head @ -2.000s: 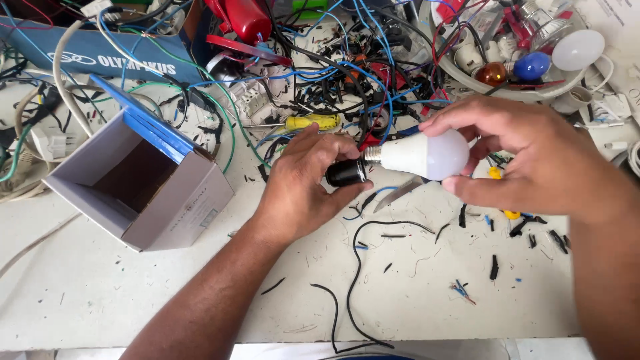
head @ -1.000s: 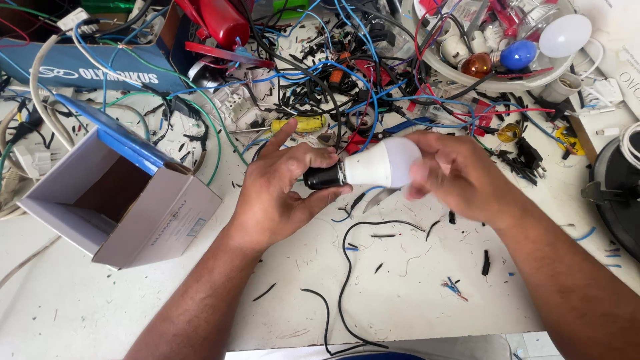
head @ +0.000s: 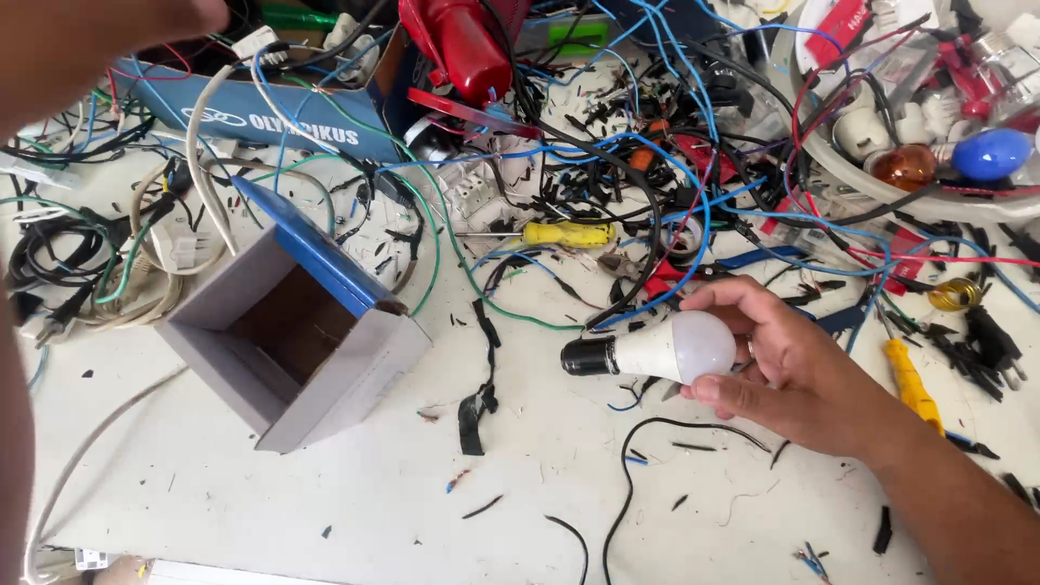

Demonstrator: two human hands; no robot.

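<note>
My right hand (head: 780, 366) holds a white LED light bulb (head: 674, 349) by its frosted dome, the bulb lying nearly level above the table. A black socket (head: 588, 357) covers the bulb's base and points left. At the upper left my left hand (head: 106, 49) is raised, blurred and cut off by the frame edge; its fingers are partly out of view, so whether it holds anything is unclear. Below it stands an open cardboard box (head: 357, 390) with a blue flap (head: 317, 244), its inside dark. A yellow-handled screwdriver (head: 569, 235) lies beyond the bulb.
Behind are a blue shoe box (head: 268, 122) with cables, a red tool or lamp body (head: 471, 49), and tangled blue wires (head: 707, 203). A round tub (head: 918, 199) holds several bulbs. Another yellow-handled screwdriver (head: 912, 382) lies right. Black wire (head: 626, 487) and scraps litter the white table.
My left hand has let go of the black socket and moved to the upper left. My right hand still holds the bulb, with the socket on its base.
</note>
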